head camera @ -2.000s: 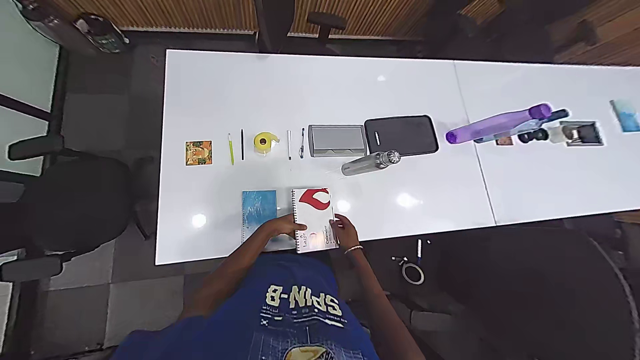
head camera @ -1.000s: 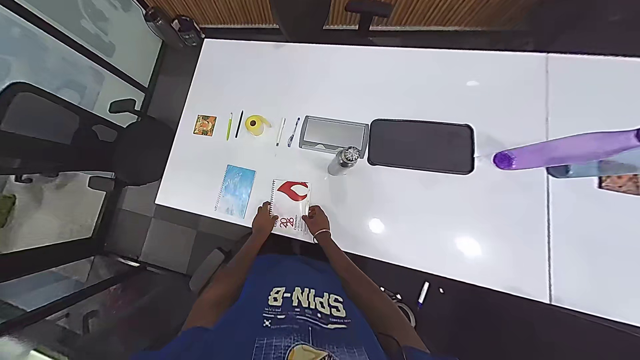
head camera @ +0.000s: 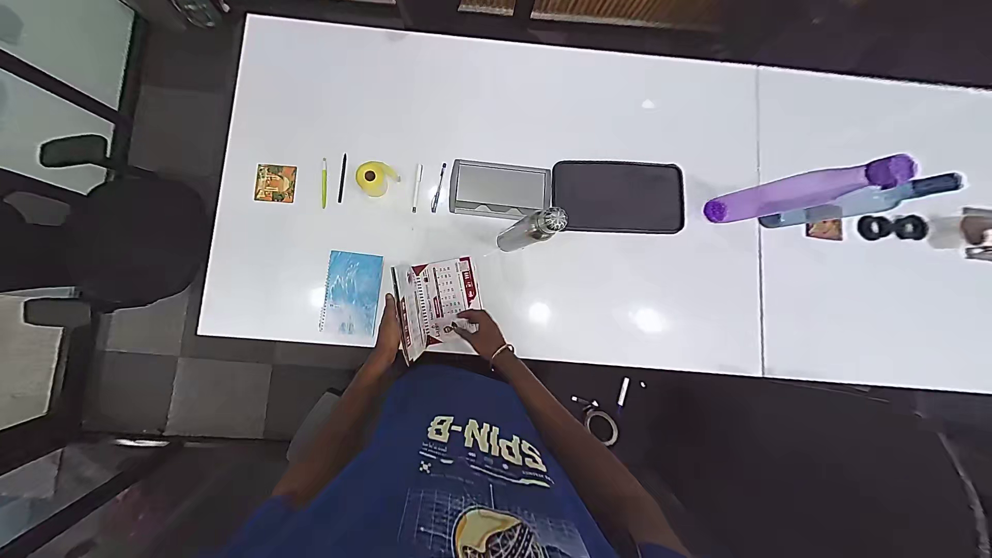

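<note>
A spiral-bound booklet (head camera: 443, 298) with printed calendar grids lies open at the near edge of the white table, its left part tilted up. My left hand (head camera: 389, 329) holds that raised left side from outside. On the lower right page rests my right hand (head camera: 482, 333), a bracelet at its wrist; its fingertips touch or pinch the paper, I cannot tell which. Left of my hands is a blue spiral notebook (head camera: 353, 294), lying flat. A metal bottle (head camera: 532, 229) lies or leans beyond the booklet, to the right.
Across the table (head camera: 620, 279) run a small picture card (head camera: 275, 184), a green pen (head camera: 324, 184), a black pen (head camera: 342, 179), yellow tape (head camera: 375, 178), two more pens, a grey case (head camera: 501, 188) and a black tray (head camera: 618, 197). Purple (head camera: 806, 190) and blue bottles lie farther right.
The spiral-bound booklet, closed with its red-marked cover up in the earlier frames, is now open at calendar pages. My right hand has moved onto a page. The view has shifted.
</note>
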